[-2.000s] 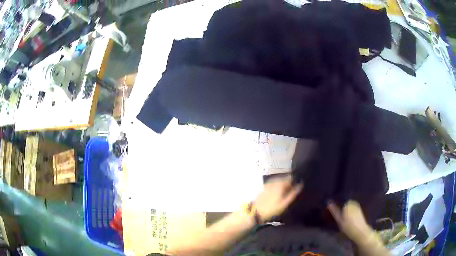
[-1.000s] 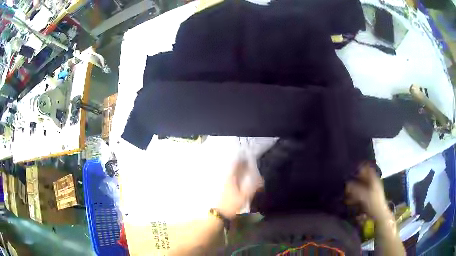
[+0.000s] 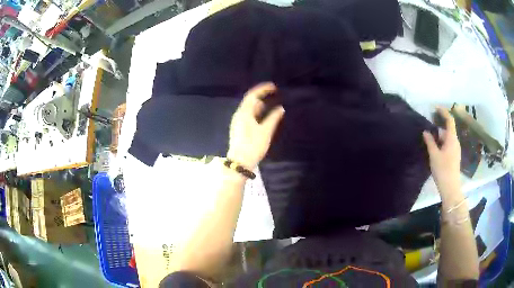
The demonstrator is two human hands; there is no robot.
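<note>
A large dark garment piece [image 3: 344,163] lies spread over the white table down to its near edge. A long smooth dark shape [image 3: 186,124] shows at its left, with its right part hidden under the cloth. My left hand [image 3: 253,124] is on the cloth near the middle, fingers curled, pinching a bit of it. My right hand [image 3: 445,143] grips the cloth's right edge between thumb and fingers. The iron [image 3: 476,129], with its tan handle, stands just right of my right hand.
A small black rectangle [image 3: 426,28] lies on a grey pad at upper right, with a black strap [image 3: 411,53] nearby. Blue baskets stand below the table at left [image 3: 113,242] and right. A white sewing machine [image 3: 56,115] stands at left. Cardboard lies at the near-left edge.
Both hands have moved up and away from the near edge. The near cloth is now spread wider and flatter, covering the right part of the long dark shape.
</note>
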